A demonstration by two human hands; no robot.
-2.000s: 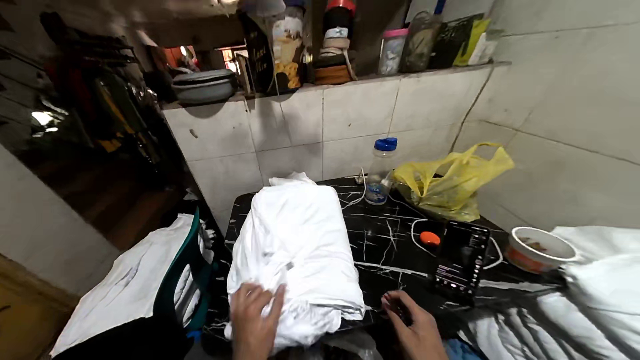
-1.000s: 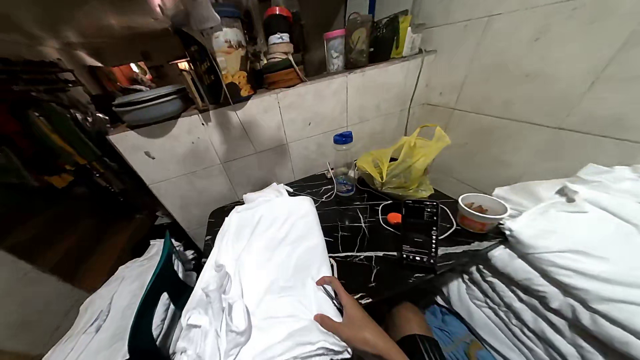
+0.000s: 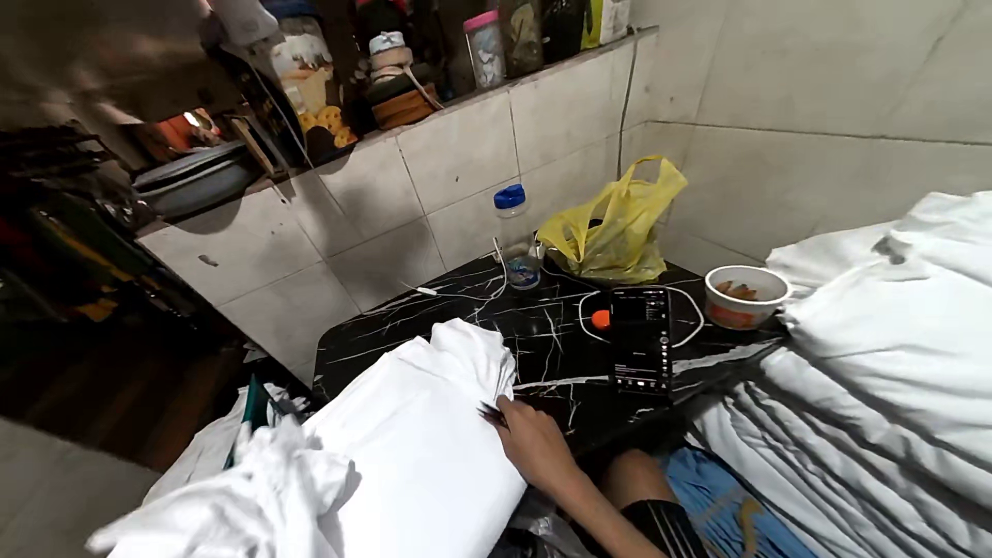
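Note:
White fabric point(image 3: 418, 449), in layers, lies over the near left part of a black marble-patterned table point(image 3: 558, 333). My right hand point(image 3: 535, 442) is at the fabric's right edge, its fingers closed around a small dark pointed tool point(image 3: 493, 415), whose exact kind is unclear. At the lower left, a part of the fabric is bunched and raised point(image 3: 287, 480), slightly blurred. My left hand does not show; whether the bunched fabric hides it cannot be told.
Behind the fabric stand a blue-capped plastic bottle point(image 3: 518, 240) and a yellow plastic bag point(image 3: 612, 232). A phone point(image 3: 640, 341), white cable and plastic tub point(image 3: 745, 296) lie to the right. White garments point(image 3: 891, 333) are piled at far right; a green chair edge point(image 3: 252, 407) shows at left.
Two seconds ago my left hand rested on the fabric; now it is out of sight. My right hand has moved onto the fabric's right edge. The near left fabric has become bunched up.

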